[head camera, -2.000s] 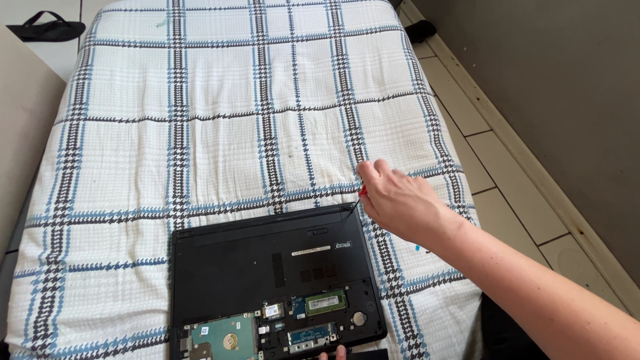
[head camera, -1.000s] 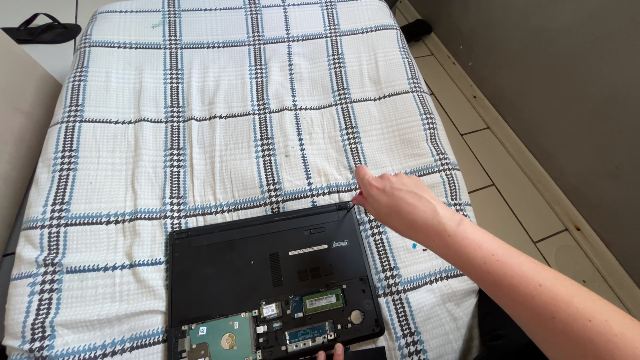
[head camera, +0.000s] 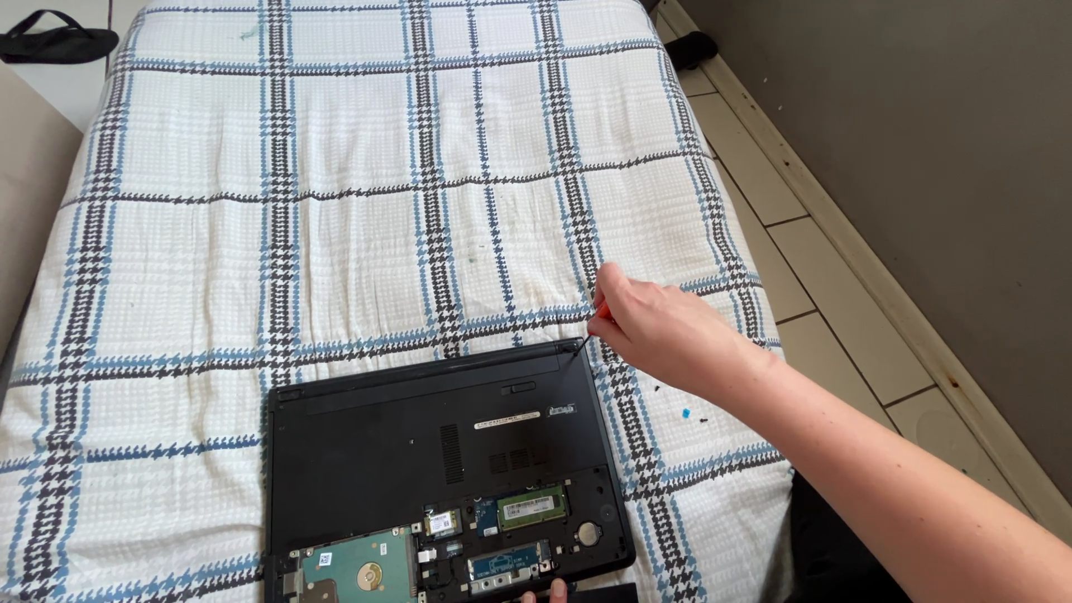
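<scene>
A black laptop (head camera: 377, 444) lies bottom side up, its lower bay uncovered. In that bay are a hard drive (head camera: 360, 565), a green memory module (head camera: 533, 506), a round coin cell (head camera: 588, 533) and a small wireless card (head camera: 442, 523). My right hand (head camera: 653, 327) grips a screwdriver (head camera: 601, 315) with a red handle; its dark shaft slants down to the laptop's far right corner. Whether the tip sits in a screw is too small to tell. Only fingertips of my left hand (head camera: 553, 593) show, at the laptop's near edge; the rest is out of frame.
The laptop rests on a bed with a plaid cover (head camera: 352, 268). Right of it lie a small blue piece (head camera: 686, 413) and tiny dark screws (head camera: 703, 420). A black flip-flop (head camera: 59, 43) is on the tiled floor at the far left; a wall (head camera: 921, 167) stands at the right.
</scene>
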